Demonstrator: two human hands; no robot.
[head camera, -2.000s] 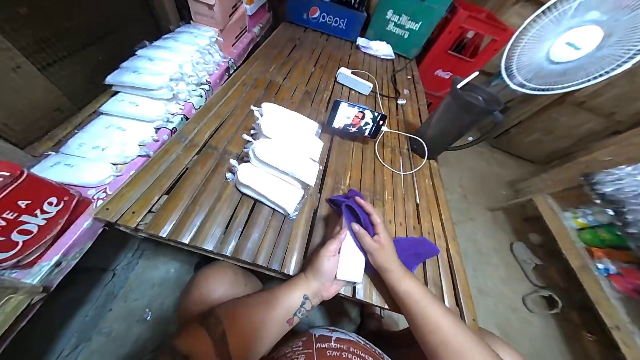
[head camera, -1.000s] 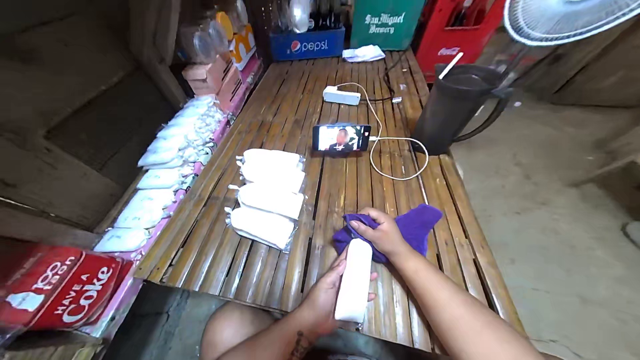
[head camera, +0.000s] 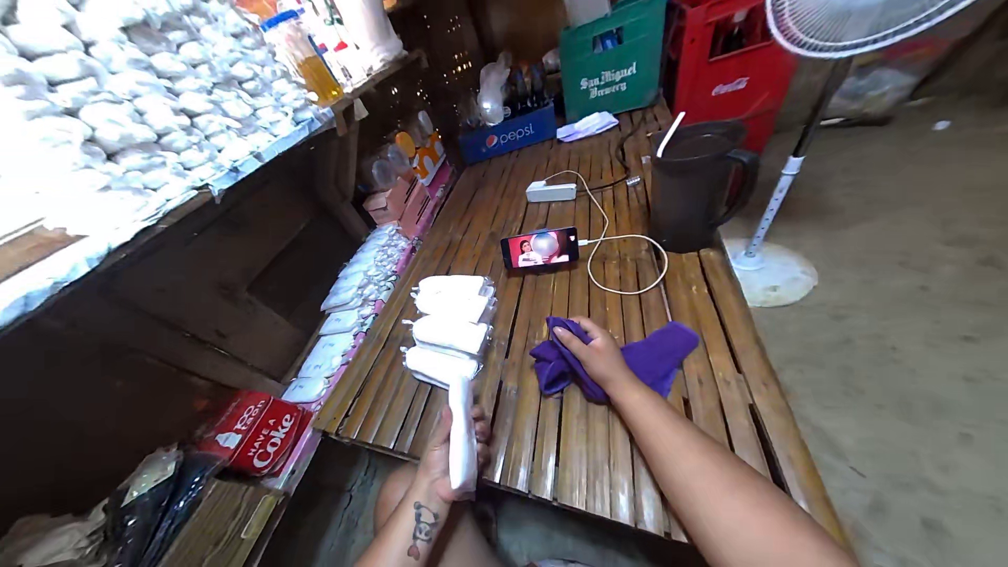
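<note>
My left hand (head camera: 453, 453) is closed around a long white packet (head camera: 463, 433), held upright over the near edge of the bamboo-slat table (head camera: 543, 465). The packet's far end overlaps, in view, the nearest of several white filled plastic packets (head camera: 449, 335) lying in a row; whether they touch I cannot tell. My right hand (head camera: 594, 354) grips a bunched purple cloth (head camera: 657, 354) on the table, thumb on top, with the cloth's loose end spread to the right. Beyond the hands a phone (head camera: 540, 249) stands on its side, a white cable plugged into it.
A white power adapter (head camera: 551, 191), a dark pitcher (head camera: 697, 189) and a folded white cloth (head camera: 587, 126) are on the table. Crates (head camera: 614, 59) stand at its far end, a fan (head camera: 776, 268) at the right. More white packets (head camera: 335, 346) line a low shelf at the left.
My left hand has moved left with the white packet, away from the purple cloth, towards the row of packets. My right hand still holds the cloth. The view has swung to the left.
</note>
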